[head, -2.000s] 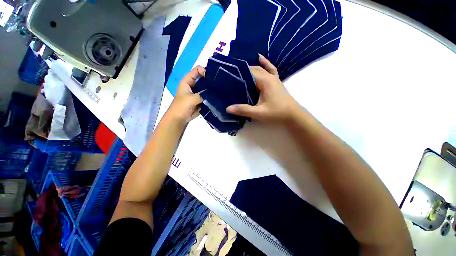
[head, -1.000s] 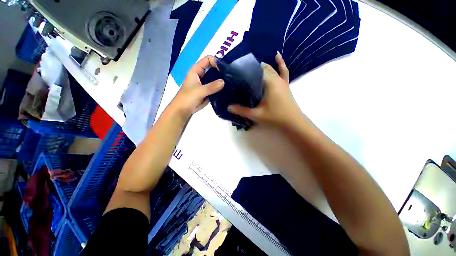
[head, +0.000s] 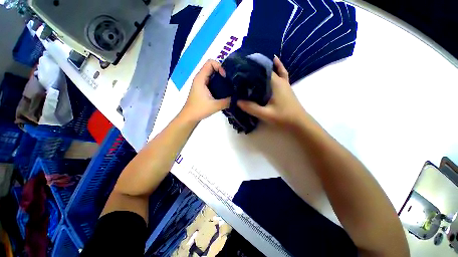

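Note:
A bundle of navy cut pieces [head: 246, 83] is bunched and bent between my two hands above the white table [head: 381, 115]. A grey-blue patch shows at its upper right. My left hand [head: 205, 95] grips its left side. My right hand [head: 278, 100] grips its right side, with the thumb across the front. Behind the hands, more navy pieces [head: 321, 37] lie fanned in a stack with pale edge lines. A navy panel [head: 296, 216] lies flat near the front edge, partly under my right forearm.
A grey-blue piece [head: 150, 75] and a blue strip [head: 203, 45] lie at left. A machine head [head: 88, 25] stands at upper left, and part of another machine [head: 427, 211] at lower right. Blue crates [head: 90, 185] sit below the table's edge.
The bundle was flatter two seconds ago, with pale edges showing; it is now bent and crumpled. My left hand has shifted slightly and its thumb is lower on the bundle.

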